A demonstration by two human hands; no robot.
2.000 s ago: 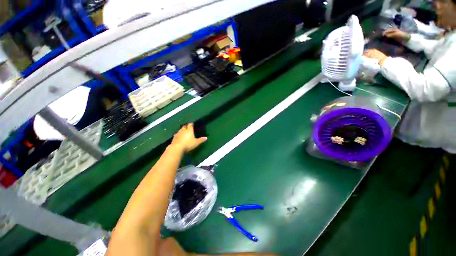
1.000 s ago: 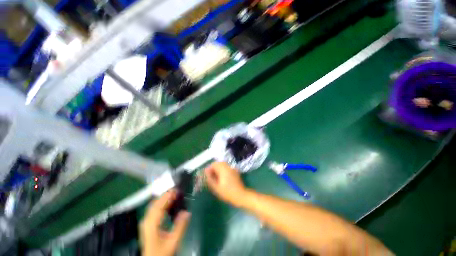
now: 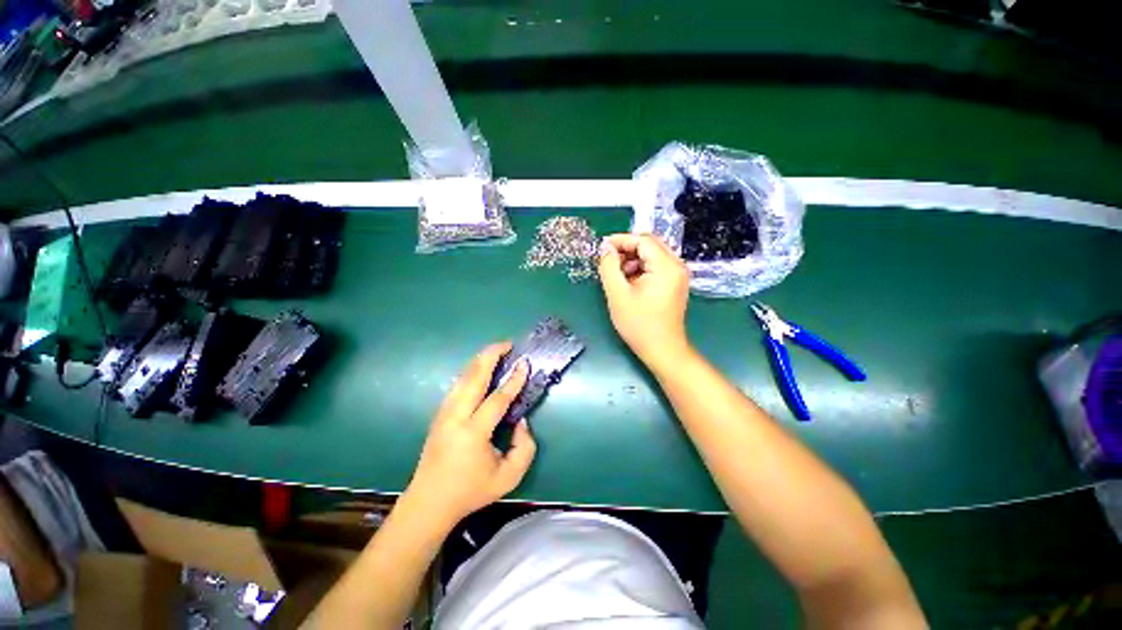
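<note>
My left hand (image 3: 474,437) holds a black plastic housing (image 3: 548,357) low over the green bench, ribbed side up. My right hand (image 3: 646,289) is at the right edge of a loose pile of small metal pieces (image 3: 564,244), thumb and fingertips pinched together; whether a piece is between them is too small to tell. An open clear bag of small black parts (image 3: 717,222) stands just right of that hand. Blue-handled nippers (image 3: 800,357) lie open at the right. A labelled clear bag of metal parts (image 3: 463,212) lies behind the pile, at the foot of the post.
Black housings (image 3: 222,252) stand in rows at the left of the green bench (image 3: 664,455). A grey post (image 3: 412,86) rises behind the labelled bag. A purple basket (image 3: 1104,400) is cut off at the right edge. An open cardboard box (image 3: 197,548) is below left, beside part of a person.
The view has swung left and down, now sharper. My left hand still holds the black housing, now flatter. My right hand, earlier reaching across the belt, has come back to the metal pile.
</note>
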